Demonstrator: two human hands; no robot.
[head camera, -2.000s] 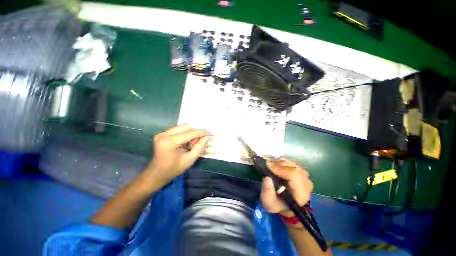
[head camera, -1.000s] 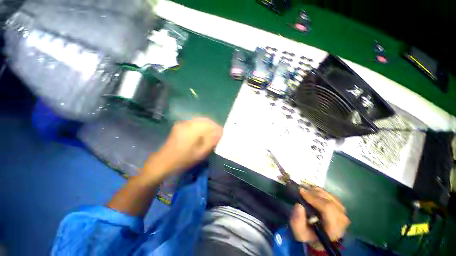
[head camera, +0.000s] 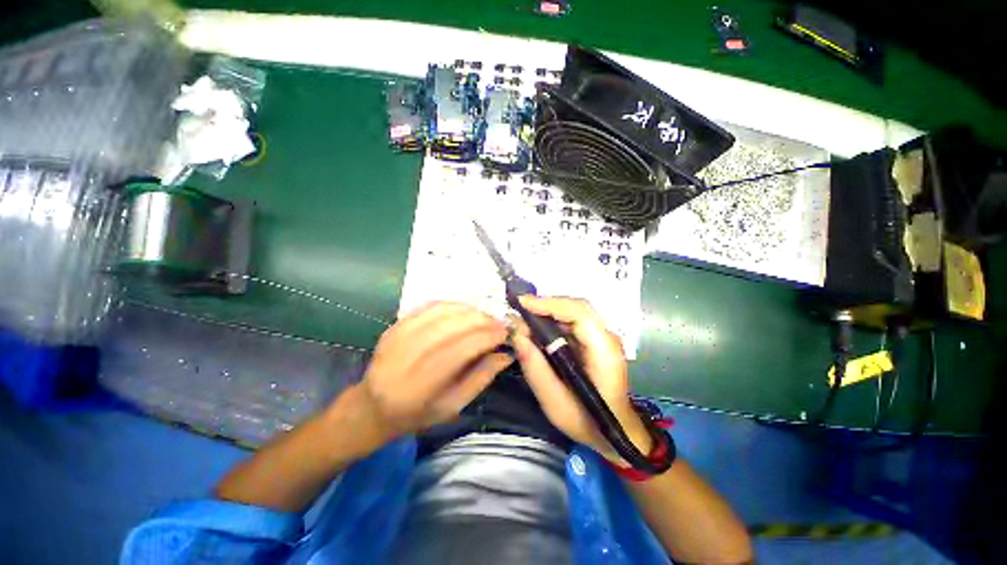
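My right hand (head camera: 580, 370) is shut on the black soldering iron (head camera: 558, 351), whose pale tip points up and left over the white sheet (head camera: 442, 265). My left hand (head camera: 436, 364) is beside it, its fingertips meeting the right hand's fingers at the sheet's near edge. Something tiny may be between the fingertips; it is too small to name. A thin solder wire (head camera: 320, 297) runs from the solder spool (head camera: 166, 226) at the left to my left hand. Rows of small dark components (head camera: 576, 217) lie on the sheet.
Several circuit modules (head camera: 452, 110) and a black fan (head camera: 618, 144) stand at the sheet's far part. A tray of loose parts (head camera: 751, 204) and the soldering station (head camera: 872, 232) are right. Clear blister trays (head camera: 55, 210) and a crumpled white bag (head camera: 212, 127) are left.
My left hand has moved right and my right hand left, so they now meet at the sheet's near edge. The iron has moved with the right hand. The camera view has also turned.
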